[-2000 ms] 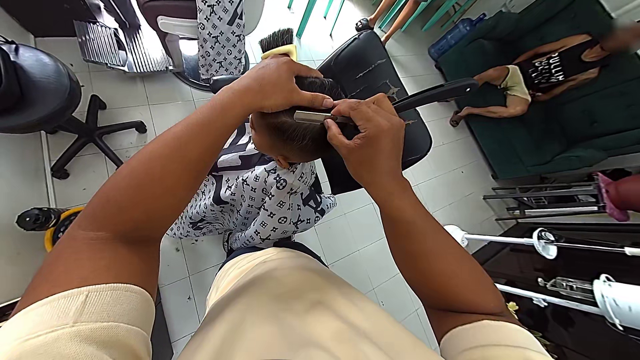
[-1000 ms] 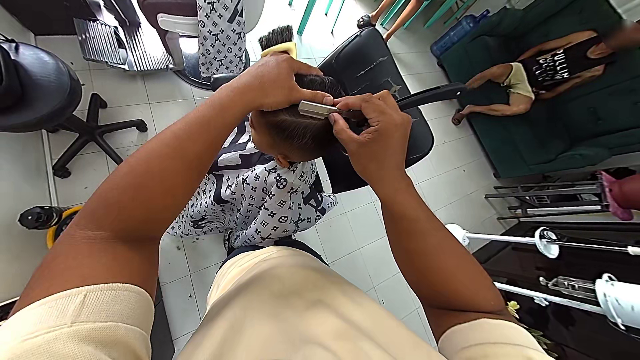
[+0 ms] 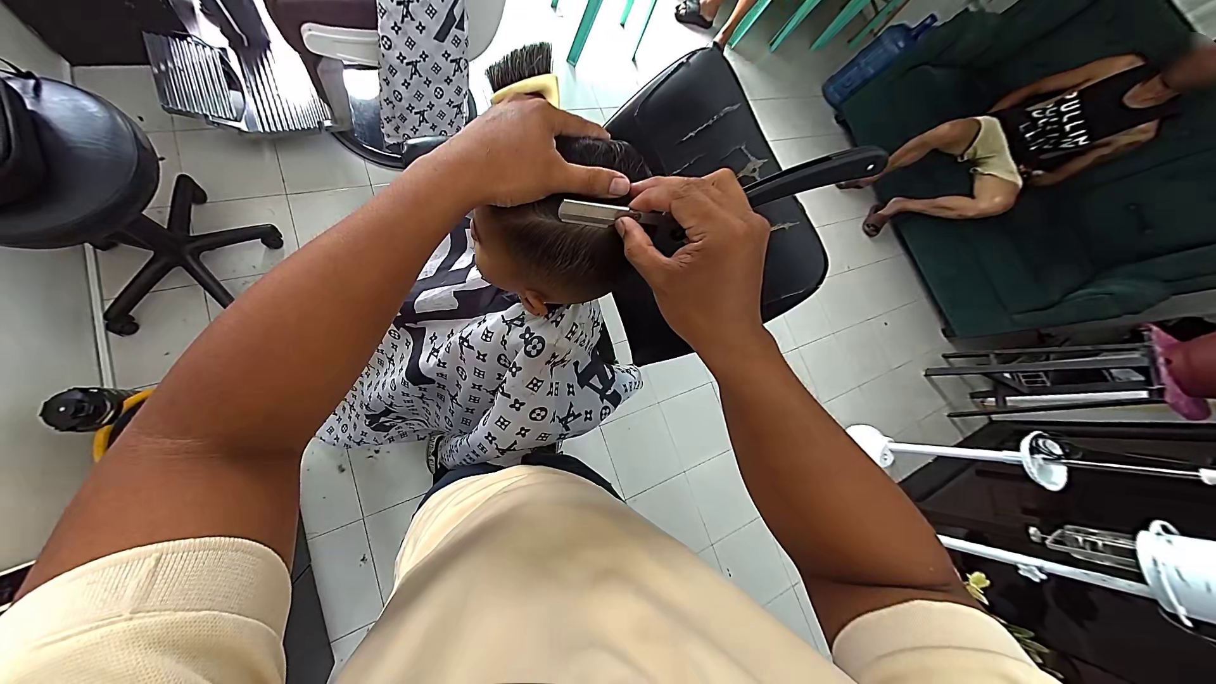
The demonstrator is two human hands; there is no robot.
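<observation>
A straight razor [image 3: 594,213] with a black handle is pinched in the fingers of my right hand [image 3: 708,247], its blade end lying at the hair of a seated person's head [image 3: 560,249]. The razor's handle points out to the right. My left hand [image 3: 537,152] rests on top of that head, thumb stretched toward the razor. Beyond my left hand shows a neck duster brush [image 3: 525,81] with dark bristles and a yellow base; whether I touch it cannot be told. A white cape [image 3: 503,380] with a black pattern covers the seated person.
A worn black chair [image 3: 793,247] stands just past the head. At left is a wheeled black stool [image 3: 76,161], and a barber chair's metal footrest [image 3: 237,90] is at the upper left. Another person [image 3: 1045,133] sits on a green sofa [image 3: 1073,247] at right, near a blue water jug [image 3: 874,62].
My right hand and the razor have shifted slightly over the hair. My left hand stays on the head.
</observation>
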